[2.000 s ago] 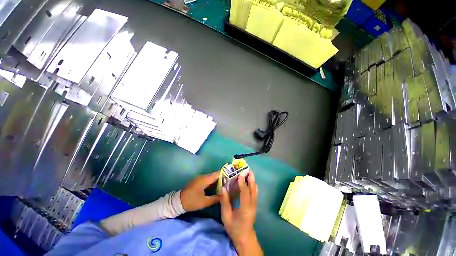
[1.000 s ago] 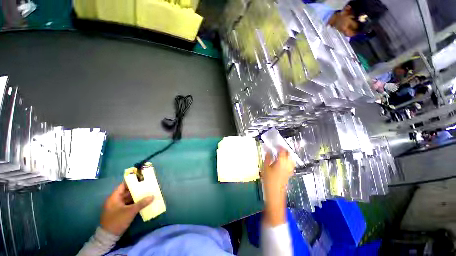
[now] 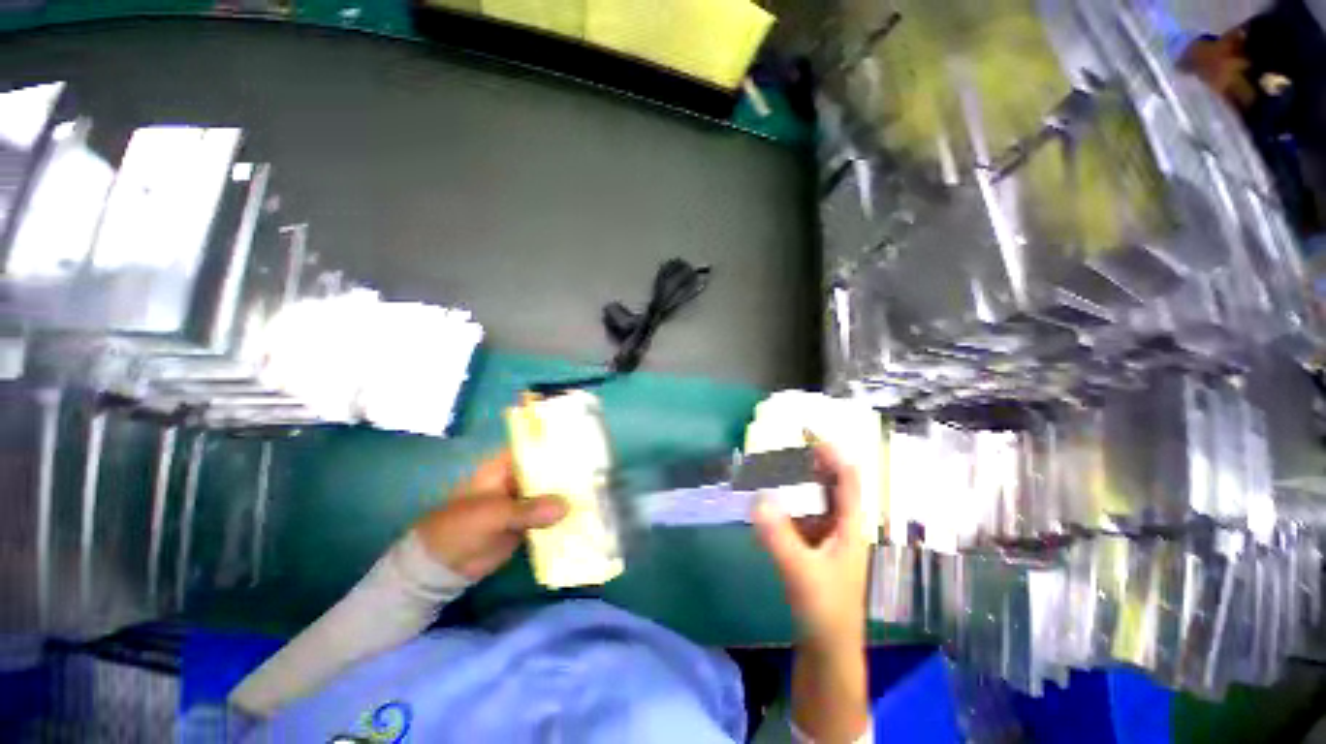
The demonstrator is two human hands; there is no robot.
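My left hand (image 3: pixel 490 516) holds the circuit board wrapped in a pale yellow insulating sheet (image 3: pixel 567 494), upright over the green mat. Its black power cord (image 3: pixel 657 313) leaves the top end and lies coiled on the belt. My right hand (image 3: pixel 814 531) holds a silver metal shell (image 3: pixel 702 506) lying sideways, blurred, its left end close to the wrapped board. Whether they touch is unclear. The stack of insulating sheets (image 3: pixel 858 422) lies just behind my right hand, partly hidden by it.
Stacked metal shells stand on the left (image 3: pixel 160 233) and on the right (image 3: pixel 989 349). The dark conveyor belt (image 3: pixel 436 189) runs beyond the green mat. The insulator tray (image 3: pixel 640 73) lies across the belt. Blue bins (image 3: pixel 1091 705) are below. A person's head shows at top right.
My right hand has lifted the shell off the right-hand stack and brought it left towards the wrapped board. My left hand still holds the board. The view has turned back leftwards.
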